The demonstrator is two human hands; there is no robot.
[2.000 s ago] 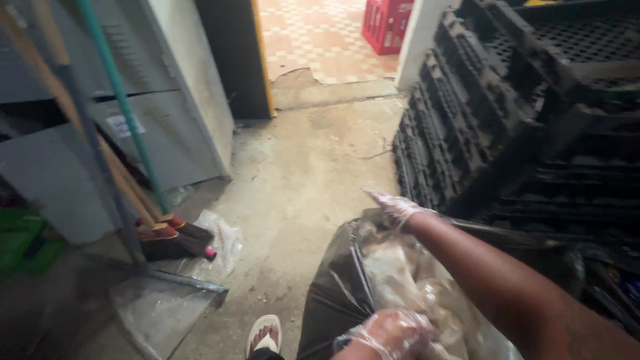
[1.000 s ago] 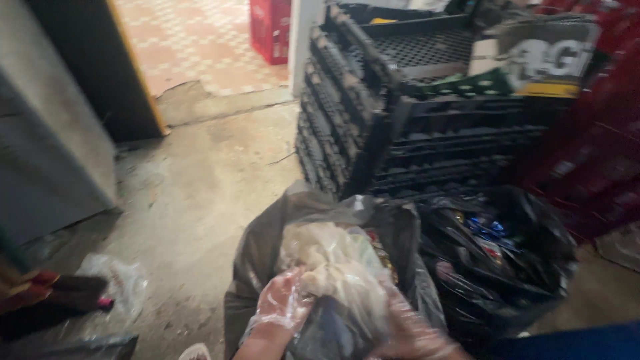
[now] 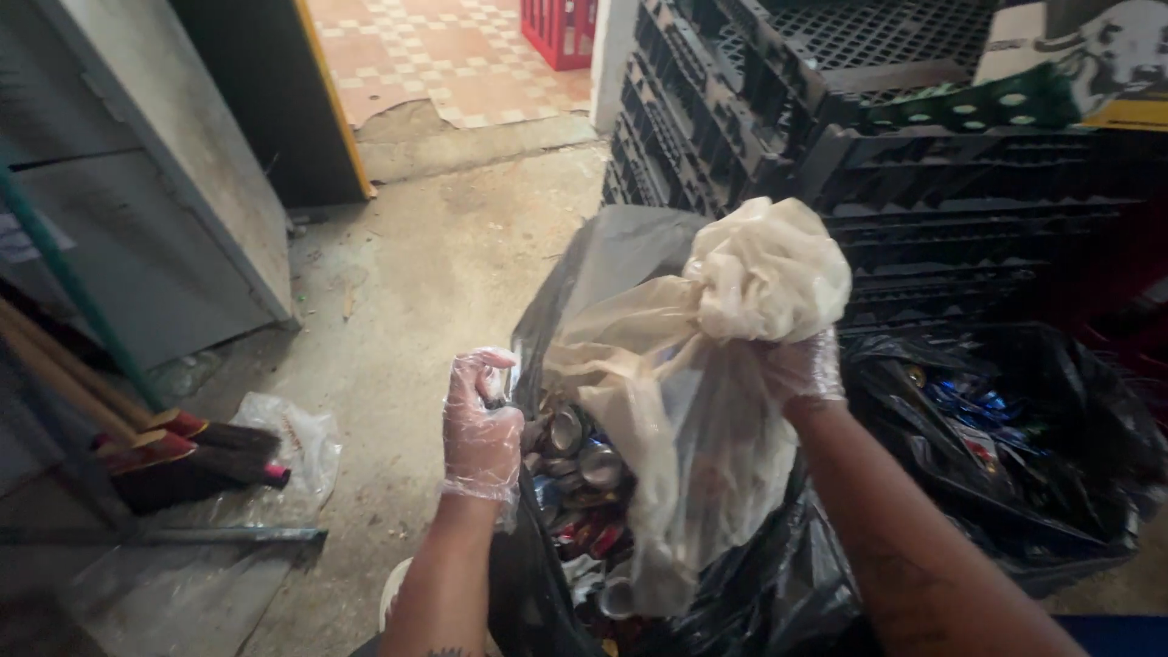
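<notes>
My right hand [image 3: 808, 365], in a clear plastic glove, grips a bunched, whitish translucent plastic bag [image 3: 766, 274] and holds it up over a black garbage bag [image 3: 630, 237]. The lower part of the whitish bag hangs down into the black bag's mouth. Crushed drink cans [image 3: 584, 456] show inside the black bag, left of the hanging plastic. My left hand [image 3: 481, 429], also gloved, is at the black bag's left rim with its fingers curled; it seems to pinch the rim, but the contact is partly hidden.
A second black bag [image 3: 1077, 383] with cans and wrappers stands at the right. Behind it are stacked black plastic crates [image 3: 712, 100]. Brooms [image 3: 173, 447], a clear plastic bag [image 3: 306, 447] and a metal cabinet [image 3: 164, 228] are at the left. A red crate [image 3: 558, 32] stands beyond the doorway.
The whitish bag lay low in the black bag, and my right hand has raised it. My left hand has moved from it to the black bag's left rim. Cans inside have come into view.
</notes>
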